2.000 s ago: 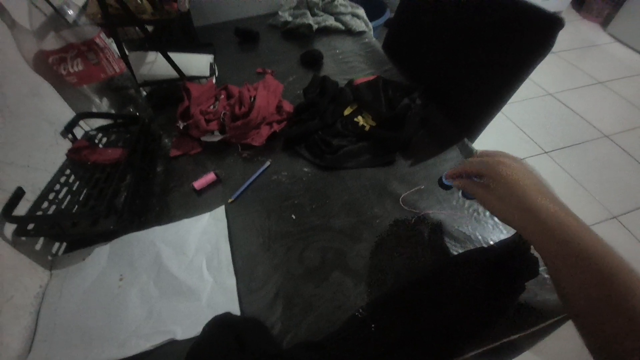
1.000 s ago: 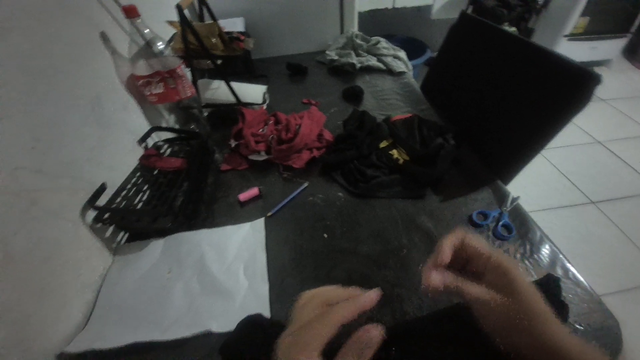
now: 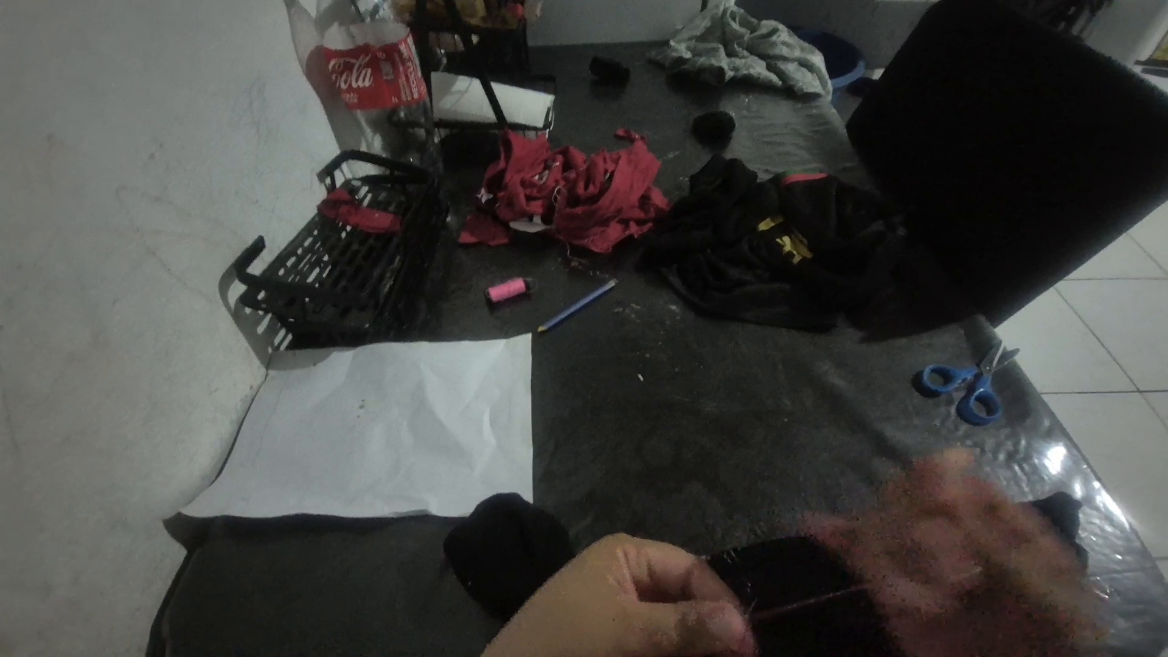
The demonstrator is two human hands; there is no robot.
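My left hand (image 3: 657,598) is at the bottom centre with thumb and forefinger pinched together on the end of a thin reddish thread (image 3: 812,602). That thread runs right toward my right hand (image 3: 967,557), which is blurred, so its grip does not show. Black fabric (image 3: 776,566) lies beneath and between both hands, with a rounded dark part (image 3: 506,547) left of my left hand. Blue-handled scissors (image 3: 972,383) rest near the table's right edge, above my right hand. A pink thread spool (image 3: 508,290) and a blue pencil (image 3: 578,306) lie farther back.
White paper (image 3: 392,429) covers the table's left front. Behind it are a black plastic basket (image 3: 338,265), a Coca-Cola bottle (image 3: 374,82) and crumpled red cloth (image 3: 584,192). A black garment with yellow marks (image 3: 785,255) lies beside a black chair back (image 3: 1013,137). Grey cloth (image 3: 744,50) is at the far end.
My right hand held the scissors two seconds ago; they now lie on the table. My left hand has come into view. Both hands are now low, over the black fabric, with thread visible between them.
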